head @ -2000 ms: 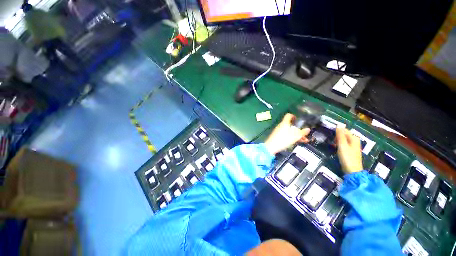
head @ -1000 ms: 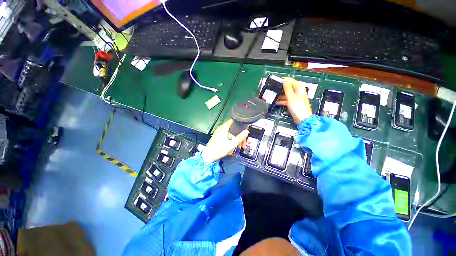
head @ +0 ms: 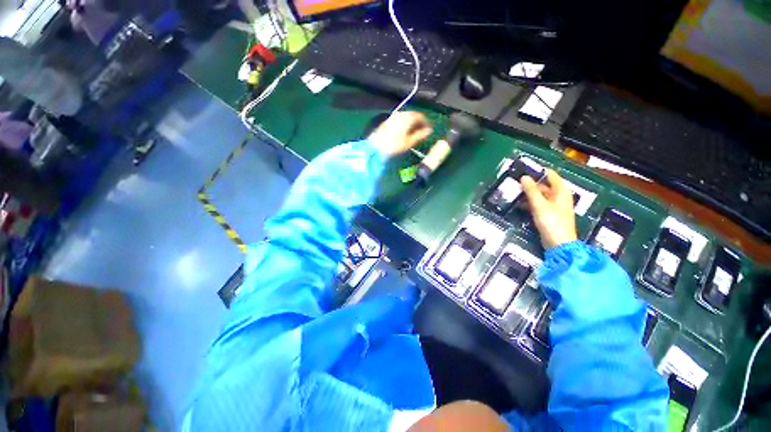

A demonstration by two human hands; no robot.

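Note:
My left hand (head: pixel 401 133) is over the green bench by the black mouse and white cable; its fingers are curled and blurred, and I cannot tell if it holds anything. The corded scanner (head: pixel 440 156), a dark tool with a pale label band, is on the bench just right of it, outside my fingers. My right hand (head: pixel 549 207) has its fingertips on the edge of a black handheld device (head: pixel 505 191) at the back-left pocket of the clear blister tray (head: pixel 429 263). Other devices with white labels lie in the tray, partly covered by my right sleeve.
Keyboards (head: pixel 380 57), a second mouse (head: pixel 475 82) and paper slips (head: pixel 541 103) lie behind. A small bright green patch (head: pixel 408 174) is beside the scanner. A device with a green screen (head: pixel 677 415) is at lower right. A lower tray (head: pixel 231 285) is mostly behind my left sleeve.
My left hand has let go of the scanner and moved left and back towards the mouse. My right hand has brought the device down to the tray's back-left pocket.

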